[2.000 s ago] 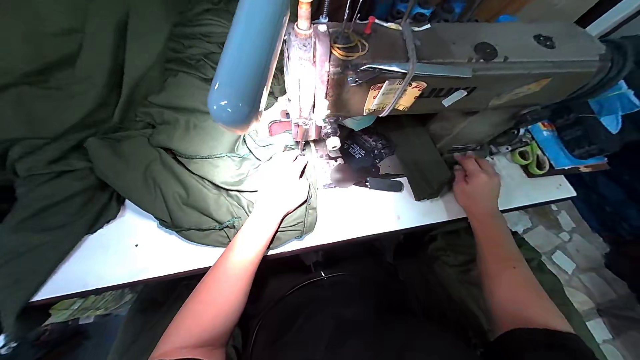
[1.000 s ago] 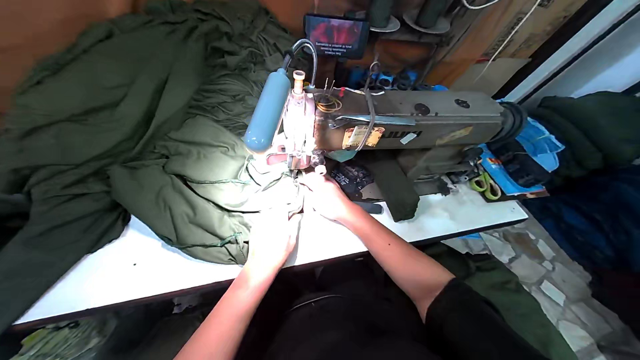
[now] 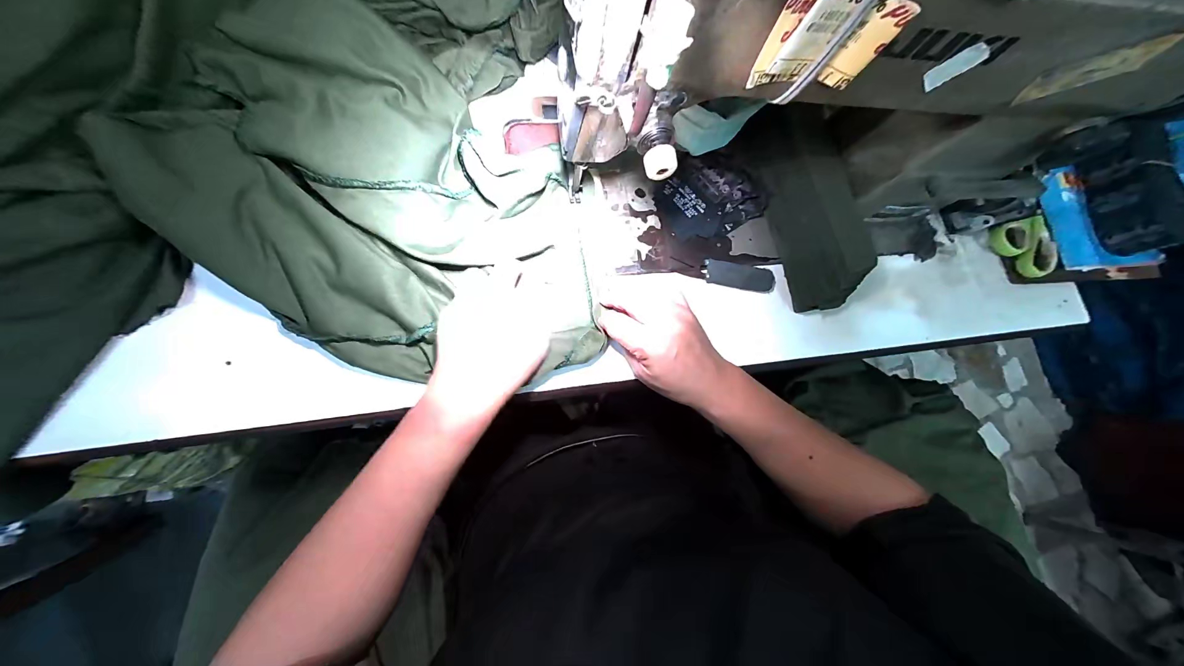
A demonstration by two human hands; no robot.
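Olive-green fabric (image 3: 361, 213) with green overlocked seams lies bunched on the white table and runs under the presser foot (image 3: 575, 190) of a Juki sewing machine (image 3: 934, 69). My left hand (image 3: 490, 333) rests on the cloth in front of the needle; glare washes out its fingers, so its grip is unclear. To its right, my right hand (image 3: 657, 338) pinches the fabric's edge between thumb and fingers near the table's front. A seam line leads from the foot down to this hand.
Right of the foot lie a dark printed cloth (image 3: 708, 199), a dark-handled tool (image 3: 740, 276) and a folded dark green strip (image 3: 819, 222). Green-handled scissors (image 3: 1025, 245) sit farther right, near a blue item (image 3: 1078, 227). The white table (image 3: 240, 370) ends just before my body.
Two seconds ago my right hand was by the dark green strip; one second ago it was near the needle. Now it holds the fabric edge nearer my body. The view has moved closer.
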